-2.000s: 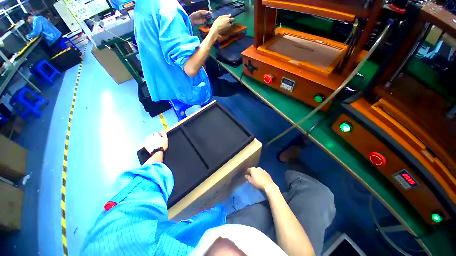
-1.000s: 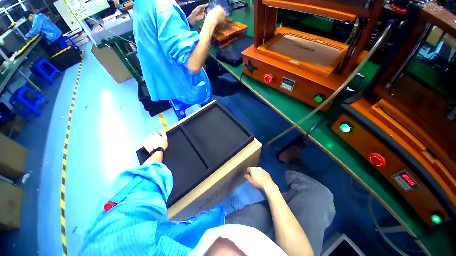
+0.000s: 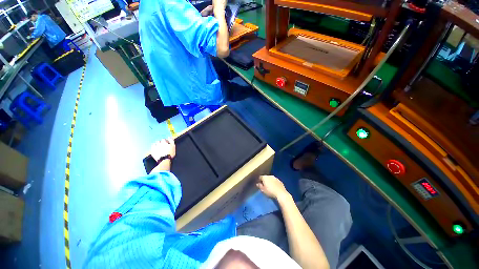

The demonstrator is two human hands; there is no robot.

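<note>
A black foam-lined tray [image 3: 223, 137] with a divider lies on top of a cardboard carton [image 3: 231, 195] in front of me. Both its compartments show bare black lining. My left hand [image 3: 163, 149] rests on the tray's far left edge; whether its fingers grip the edge is not clear. My right hand [image 3: 271, 187] is beside the carton's right side, above my leg, with fingers curled and nothing visible in it.
A pressing machine [image 3: 299, 86] stands open on the green bench [image 3: 288, 112]. A second press [image 3: 407, 171] with lit green buttons is at right. A pale air hose [image 3: 346, 104] crosses between them. A coworker in blue [image 3: 181, 52] holds a dark panel [image 3: 231, 14] beyond the carton.
The coworker's arm and the panel have moved up, and the coworker's body has shifted slightly right. My hands and the tray have not visibly moved.
</note>
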